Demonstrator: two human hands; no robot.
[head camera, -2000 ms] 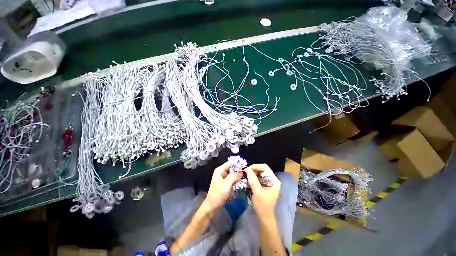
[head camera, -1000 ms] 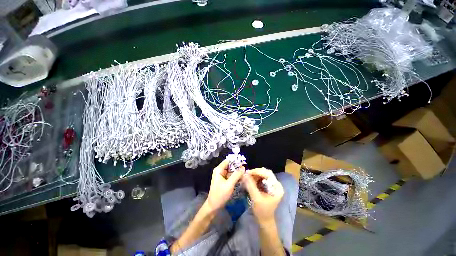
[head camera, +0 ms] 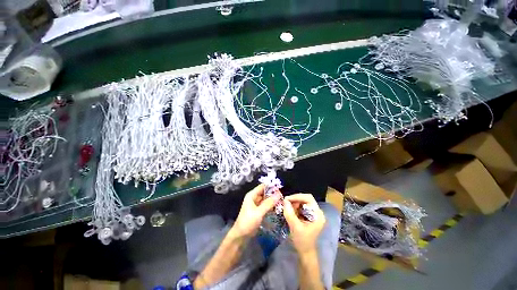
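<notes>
My left hand [head camera: 252, 212] is closed around a small bunch of white cable end pieces [head camera: 271, 181] above my lap, just off the bench's near edge. Some red shows among them between the hands. My right hand [head camera: 304, 221] is beside it, its fingers curled around more small pale end pieces [head camera: 308, 213]; its thumb and fingertips are close to the left hand's bunch. The wires below the hands are partly hidden. White cable bundles [head camera: 164, 130] lie side by side on the green bench [head camera: 310, 141], their round ends over the near edge.
Loose leads [head camera: 377, 102] lie right of centre; bagged leads [head camera: 442, 62] are at far right. A clear tray [head camera: 71, 153] with wires is at left. A white housing [head camera: 28, 73] and white disc [head camera: 286, 37] are on the belt. An open carton [head camera: 368, 192] holds leads beside my knee.
The view has shifted slightly. My right hand has turned and its fingers have curled more around its pieces. Red now shows in the bunch between the hands. The housing and disc have moved left.
</notes>
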